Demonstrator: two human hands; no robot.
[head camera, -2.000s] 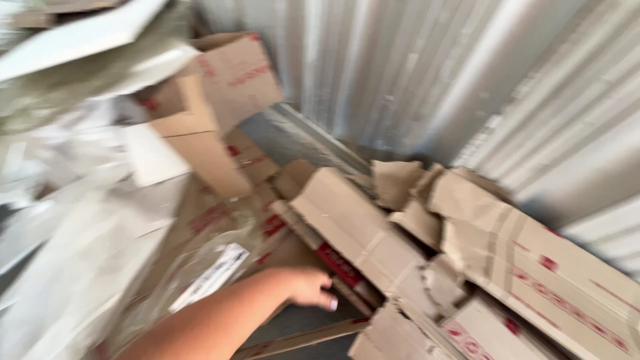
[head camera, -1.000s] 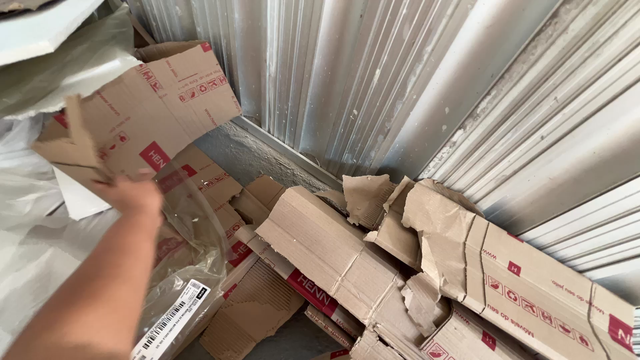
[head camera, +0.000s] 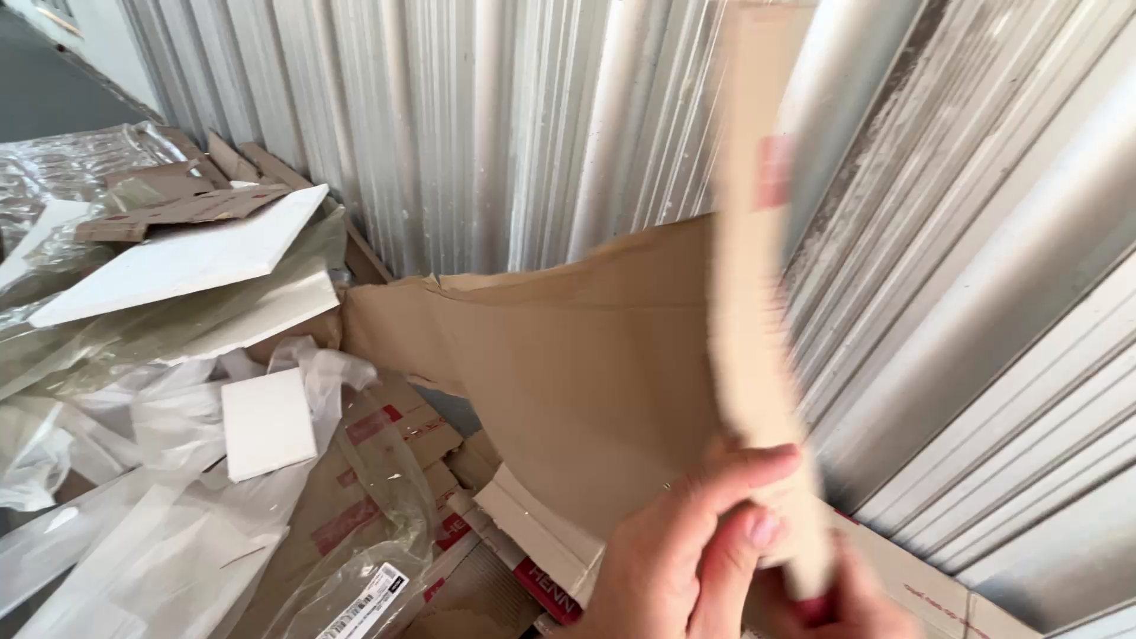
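Observation:
A large bent piece of brown corrugated cardboard (head camera: 577, 382) stands up in front of me, its folded side flap (head camera: 754, 266) rising at the right. My left hand (head camera: 692, 550) grips the lower part of that flap, thumb and fingers closed on its edge. Just to the right and lower, my right hand (head camera: 843, 595) is blurred and closed on the bottom end of the same piece. The far left end of the cardboard reaches the heap of packing waste.
Ribbed metal wall panels (head camera: 532, 133) rise behind and to the right. At left are white foam sheets (head camera: 195, 266), a small white block (head camera: 269, 424) and clear plastic film (head camera: 106, 550). More printed cardboard (head camera: 941, 577) lies below, beside a plastic bag with a label (head camera: 364, 603).
A hand that was at the cardboard on the left a second ago is no longer there. Both hands now hold a large cardboard piece raised at centre right. The view has shifted.

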